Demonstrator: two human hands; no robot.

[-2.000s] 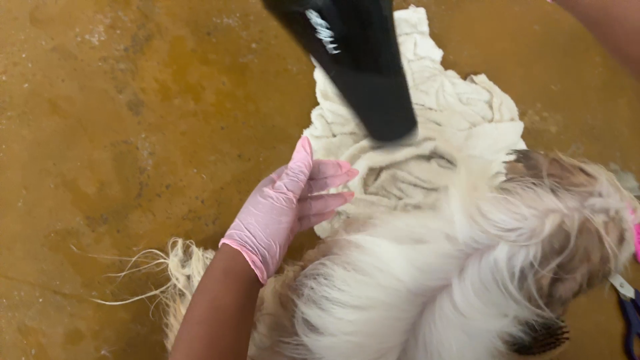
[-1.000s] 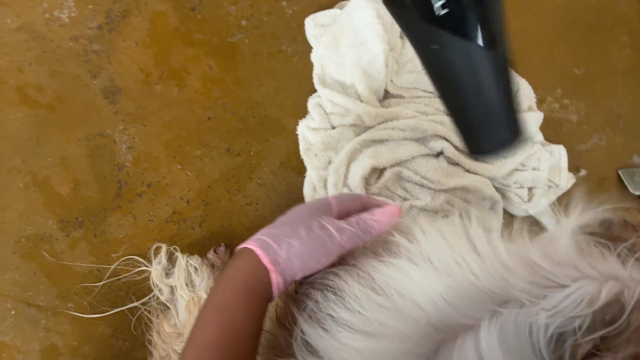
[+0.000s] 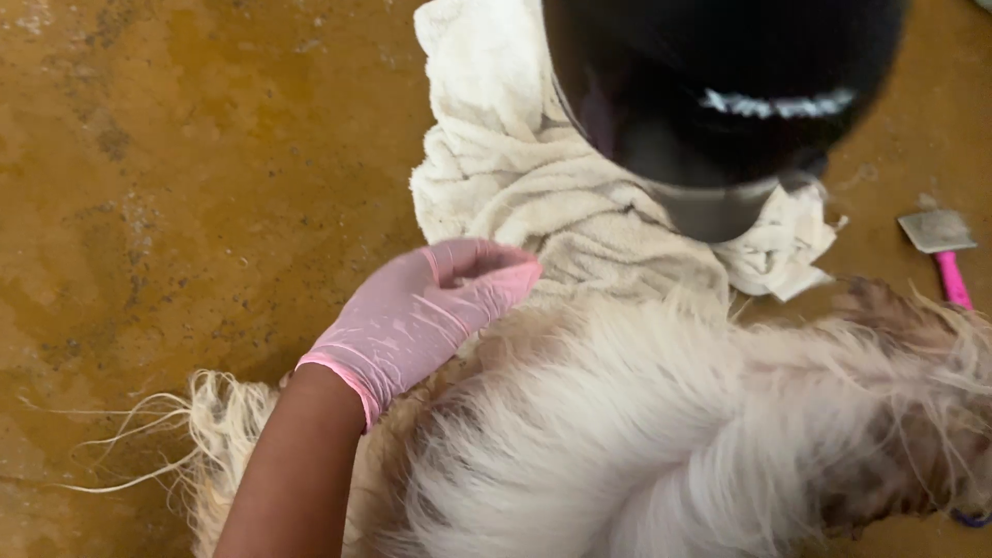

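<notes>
A long-haired dog (image 3: 620, 434), white with brown patches, spans the lower part of the head view. My left hand (image 3: 434, 310), in a thin pink glove, is over the near edge of its coat, fingers bent and fingertips together; whether hair is between them cannot be told. A black hair dryer (image 3: 713, 93), blurred and bearing white lettering, hangs above a crumpled cream towel (image 3: 488, 85) and hides part of it. My right hand is out of view, so its hold on the dryer is not seen.
A slicker brush (image 3: 938, 232) with a pink handle lies at the right, by the dog's brown hair. The dog's stringy, pale tail hair (image 3: 225, 411) spreads at the lower left. The floor (image 3: 194, 194) is brown, stained and speckled.
The hair dryer has come closer to the camera and turned. My left hand's fingers, spread two seconds ago over the towel, are now bent together by the coat.
</notes>
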